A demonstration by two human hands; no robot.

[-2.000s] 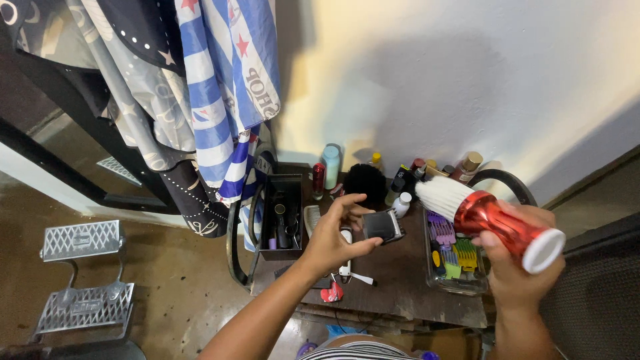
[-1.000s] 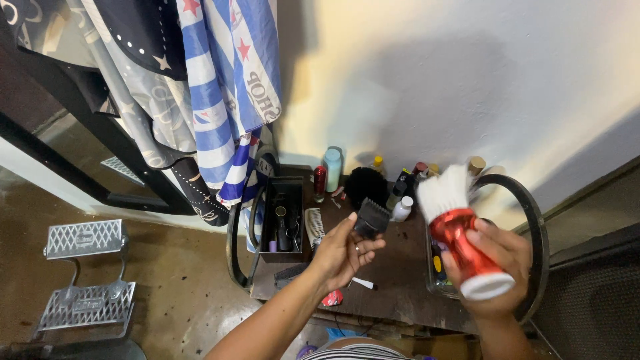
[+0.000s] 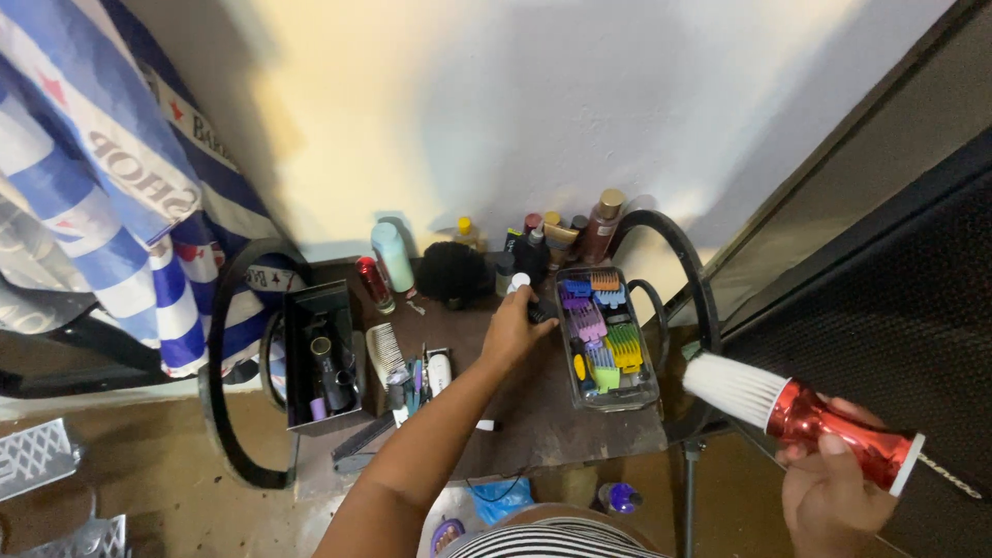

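Observation:
My right hand (image 3: 837, 473) grips a barber's neck duster brush (image 3: 798, 422) by its shiny red handle, its white bristles pointing left. Over the dark table (image 3: 519, 403), my left hand (image 3: 515, 325) reaches in beside the clear plastic box (image 3: 612, 399). A black clipper guard (image 3: 541, 314) shows at its fingertips, partly hidden by them; a small white-capped bottle (image 3: 521, 280) stands just behind. Colored clipper guards (image 3: 589, 322) fill the box. To the left lie a pale comb (image 3: 385, 349) and a white hair clipper (image 3: 439, 372).
A black box (image 3: 322, 364) with grooming tools stands on the table's left. Along the wall are a turquoise bottle (image 3: 393, 256), a black fluffy sponge or puff (image 3: 452, 273) and a brown bottle (image 3: 603, 225). Curved black armrests (image 3: 219, 364) flank the table. Striped barber capes (image 3: 116, 170) hang left.
My left hand has lowered the black clipper guard to the table beside the clear box. My right hand has moved the brush rightward, off the clear box. The view has shifted closer to the table.

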